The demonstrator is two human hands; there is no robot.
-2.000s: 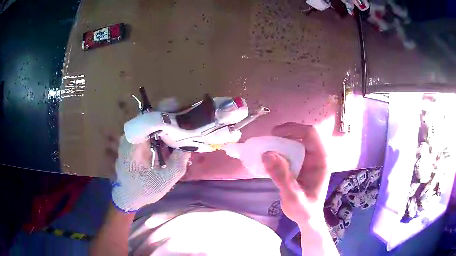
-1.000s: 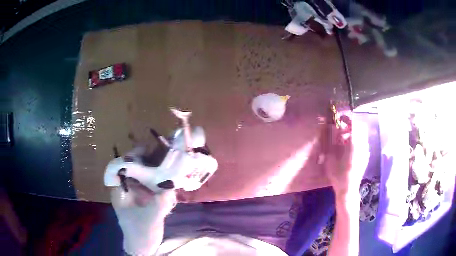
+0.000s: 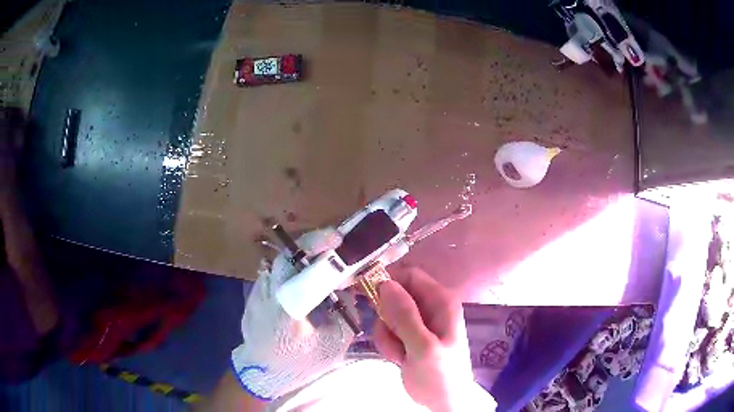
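Note:
A white toy motorcycle point(image 3: 318, 286) with a dark seat, dark handlebars and a red tail piece is held over the near edge of the cardboard, front end to the lower left. A silver-pink exhaust pipe point(image 3: 439, 224) sticks out behind it. My left hand point(image 3: 294, 338), in a white knit glove with a blue cuff, holds the motorcycle from below; its fingers are mostly hidden. My bare right hand point(image 3: 418, 326) grips a gold flat hand tool point(image 3: 373, 286), its end against the motorcycle's side below the seat. A white glue bottle point(image 3: 521, 164) lies on the cardboard.
Brown cardboard point(image 3: 362, 129) covers the green surface. A red-black labelled block point(image 3: 268, 69) lies on it. A black stick point(image 3: 70, 138) lies at left. Waiting motorcycles point(image 3: 599, 36) are at upper right. A blue bin point(image 3: 523, 362) and white parts tray point(image 3: 672, 322) are right. Another person's arm point(image 3: 28, 257) shows far left.
The glue bottle went from my right hand onto the cardboard. My right hand reached to the right edge and now holds the gold tool at the motorcycle, which has turned seat up. The view has shifted.

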